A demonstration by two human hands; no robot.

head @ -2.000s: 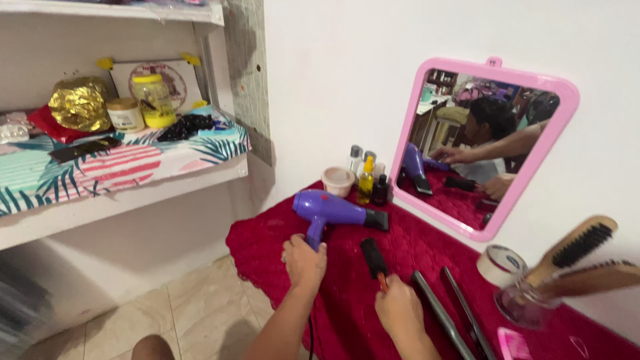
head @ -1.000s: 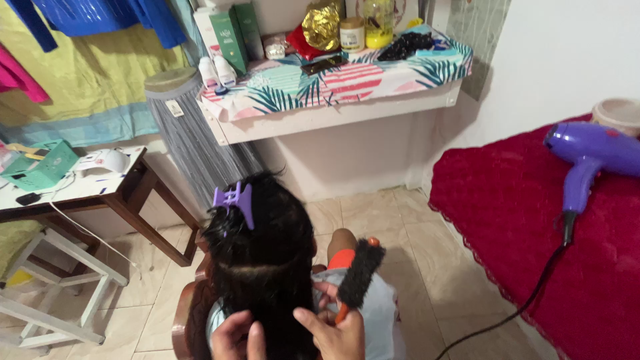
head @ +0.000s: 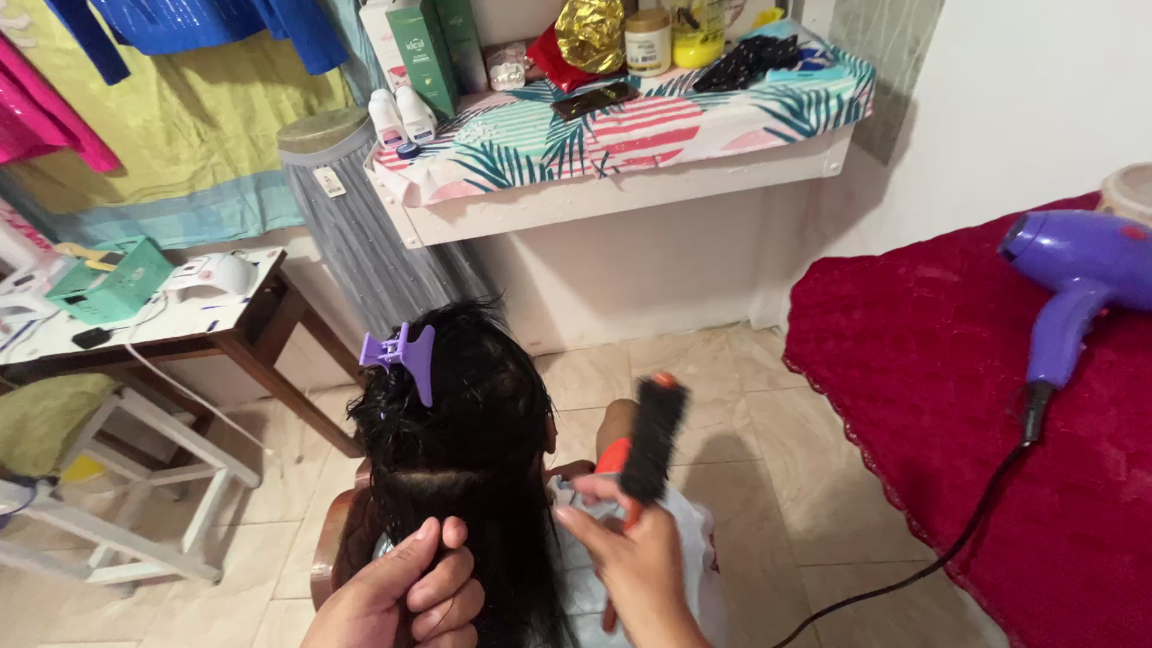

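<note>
A seated person's dark hair [head: 477, 387] fills the lower middle, parted across the back, its upper part held by a purple hair claw clip [head: 402, 355]. My left hand [head: 405, 585] is in front of the loose lower hair, thumb and fingertips pinched together; a few thin strands seem to lie in them. To the right of the hair, my right hand [head: 630, 558] grips the orange handle of a round hairbrush [head: 655, 436], its black bristles pointing up and slightly blurred. On the red cloth at the right lies a purple hair dryer [head: 1066, 306].
A red-covered table [head: 900, 360] stands at the right, with the dryer's black cord [head: 954, 549] hanging past its edge. Ahead is a wall shelf [head: 621, 193] with bottles, boxes and jars. At left are a desk [head: 225, 333] and a white-framed stool [head: 162, 468].
Two seconds ago my left hand was at the hair dryer's handle on the table; now it is at the person's hair. The brush is still in my right hand. The view has swung left.
</note>
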